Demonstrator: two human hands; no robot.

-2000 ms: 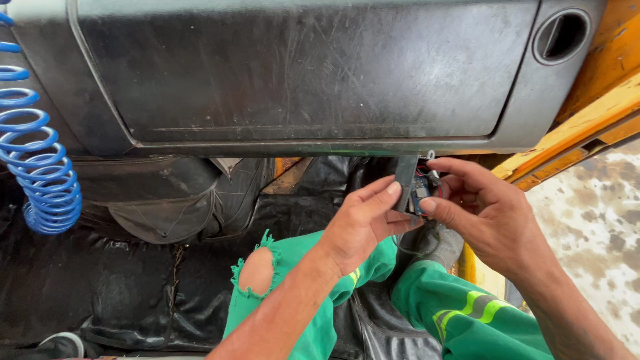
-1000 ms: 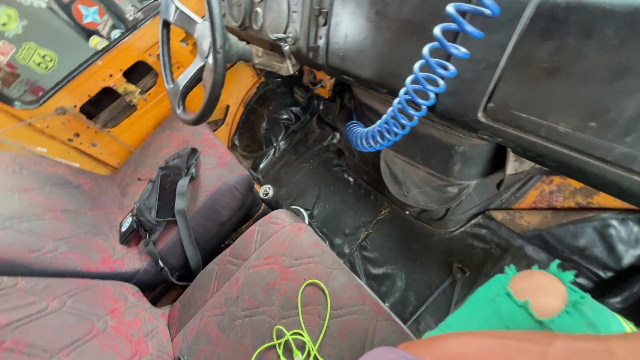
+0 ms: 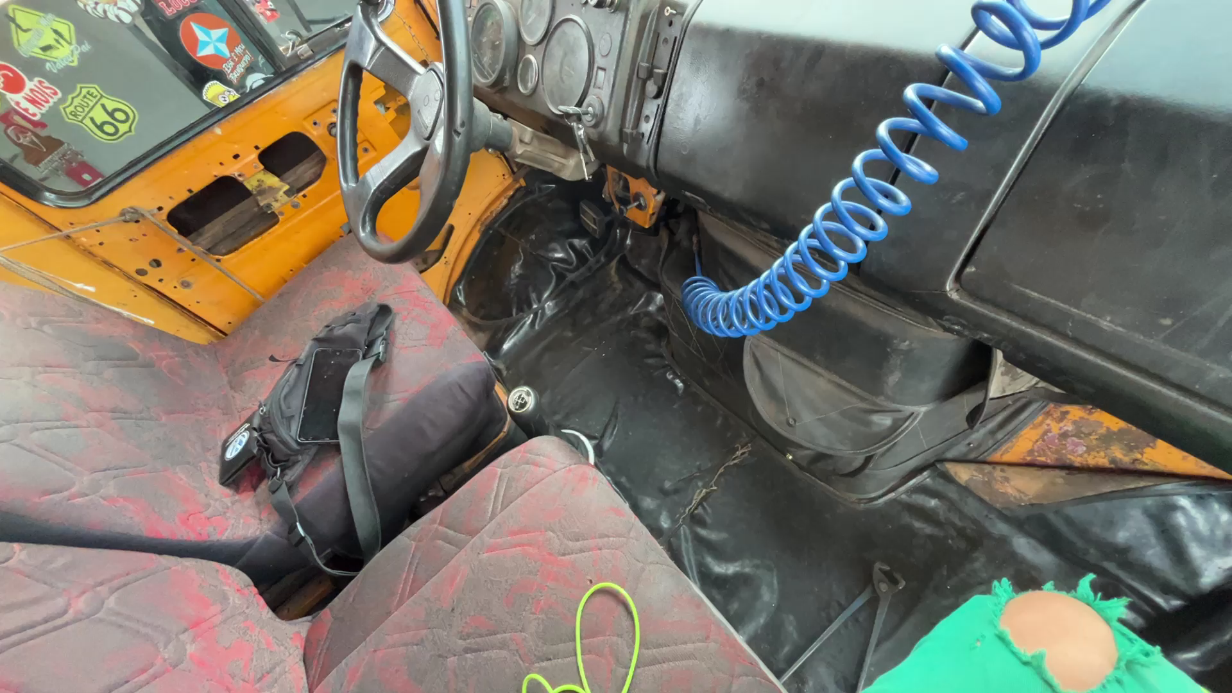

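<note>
Neither of my hands shows in the head view now. My knee pokes through torn green trousers [image 3: 948, 647] at the bottom right. Left of it, a metal tool with two long handles [image 3: 879, 584] lies on the black floor covering. A bright yellow-green cord [image 3: 636, 630] is looped on the near seat. On the driver's seat lies a black waist bag [image 3: 289, 404] with a smartphone [image 3: 329, 395] on top and a small dark case [image 3: 238, 452] beside it. A blue coiled hose [image 3: 837, 226] hangs in front of the dashboard.
The steering wheel [image 3: 448, 144] stands at upper left, near the gauges [image 3: 566, 63] and hanging keys [image 3: 584, 144]. A gear knob [image 3: 522, 400] rises beside the worn seats [image 3: 539, 539]. The black dashboard [image 3: 770, 96] spans the upper right; the orange door [image 3: 164, 260] is at left.
The view has swung left from the dashboard's right end to the driver's side. Both hands, which held a small dark part with wires two seconds ago, are out of view.
</note>
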